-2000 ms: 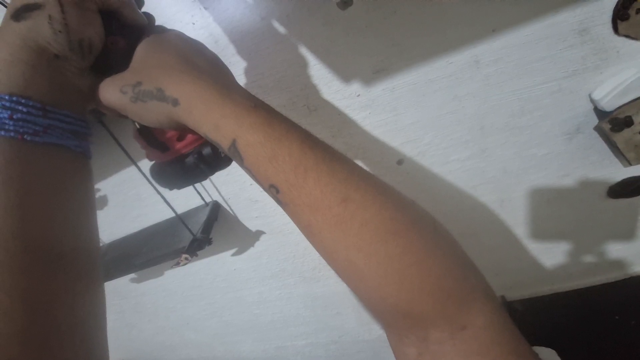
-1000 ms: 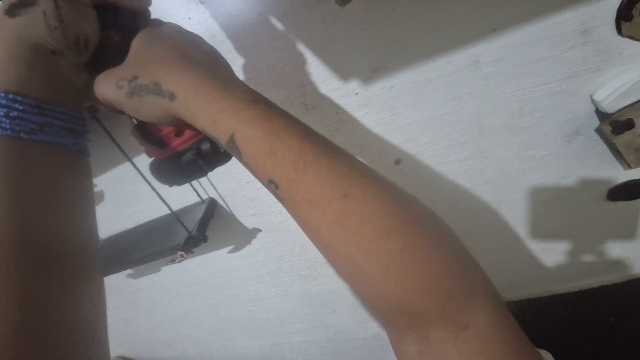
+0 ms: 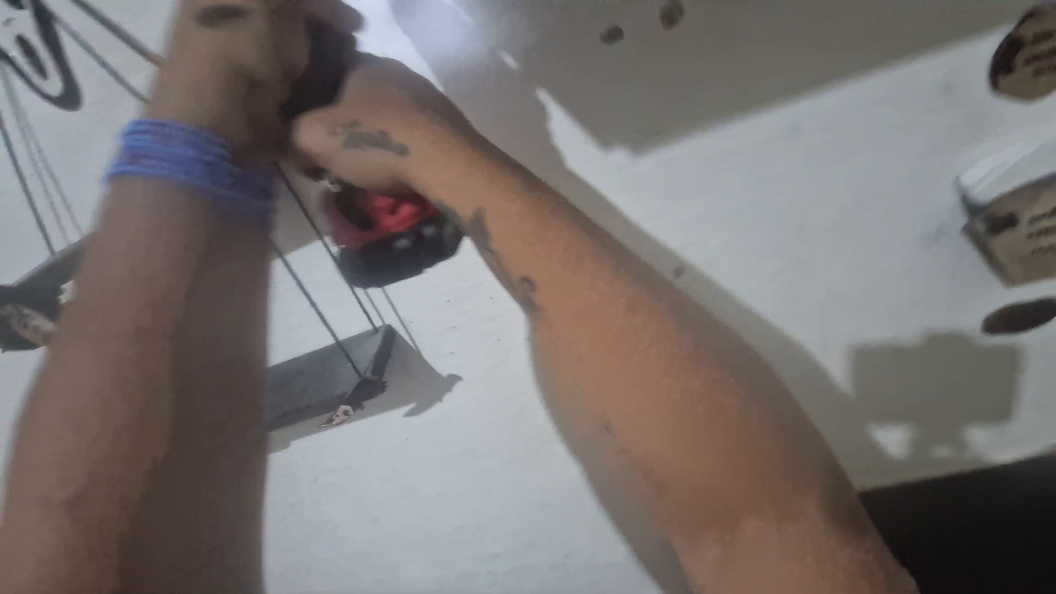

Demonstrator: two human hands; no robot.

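A red and black cordless power tool (image 3: pixel 388 216), probably a drill, is at the upper left, with its black battery base under my right hand. My right hand (image 3: pixel 379 124) is closed around its grip. Against the tool's dark upper part, close beside the right hand, is my left hand (image 3: pixel 247 74), a blue beaded bracelet (image 3: pixel 190 161) on its wrist. What the fingers of the left hand hold is hidden, and so is the tool's front end.
A grey shelf (image 3: pixel 318 379) hangs on dark cords below the tool; part of another shelf (image 3: pixel 49 268) shows at the left. Wooden plaques with writing (image 3: pixel 1023 231) are on the white wall (image 3: pixel 412 511) at the right. A dark surface fills the lower right corner.
The view has shifted, bringing more of the left side into sight. Both hands remain together at the tool.
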